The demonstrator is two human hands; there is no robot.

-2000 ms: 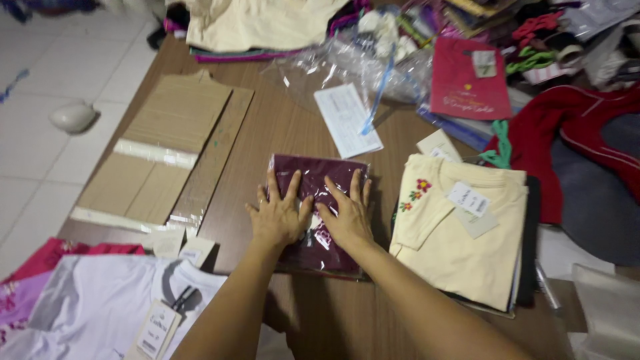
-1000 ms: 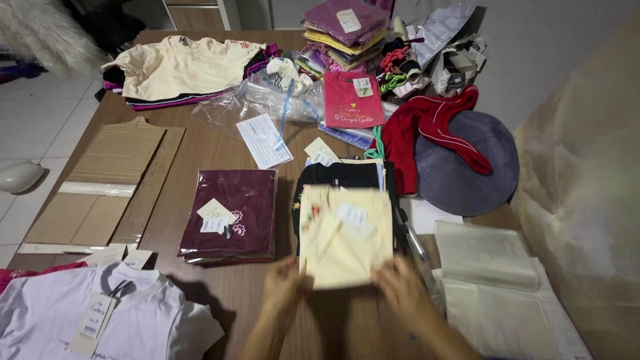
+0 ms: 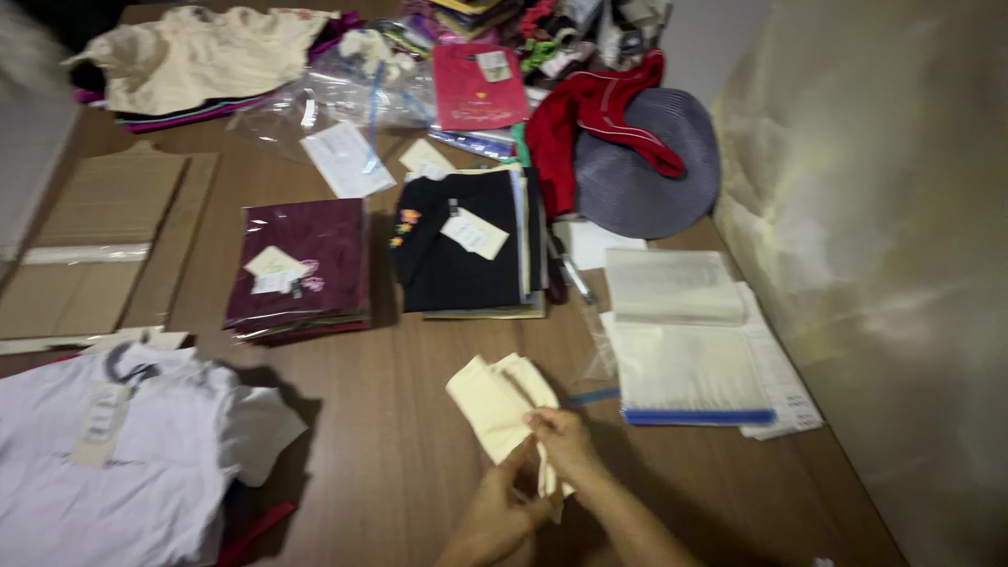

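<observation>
Near the front of the wooden table, a cream folded garment point(image 3: 490, 405) is held between both hands. My left hand point(image 3: 504, 496) grips its lower edge, and my right hand point(image 3: 561, 445) pinches its right side. Beyond them lies a stack of folded garments with a black one point(image 3: 472, 272) on top, bearing embroidered flowers and a paper tag. To its left is a stack of maroon garments point(image 3: 315, 228) in clear plastic bags, also tagged. Clear plastic bags with a blue edge point(image 3: 685, 354) lie to the right of my hands.
A white shirt point(image 3: 157, 480) lies front left, flattened cardboard point(image 3: 102, 205) behind it. Cream clothing point(image 3: 205, 55), a red bagged garment point(image 3: 480, 94) and crumpled clear plastic point(image 3: 315, 110) are at the back. A red garment point(image 3: 551, 150) overlaps a round grey mat point(image 3: 646, 197). A pen point(image 3: 576, 276) lies beside the black stack.
The cream garment, over the right-hand stack one second ago, has come off it towards me and is now bunched smaller in my hands. Two seconds ago both hands pressed on the maroon package.
</observation>
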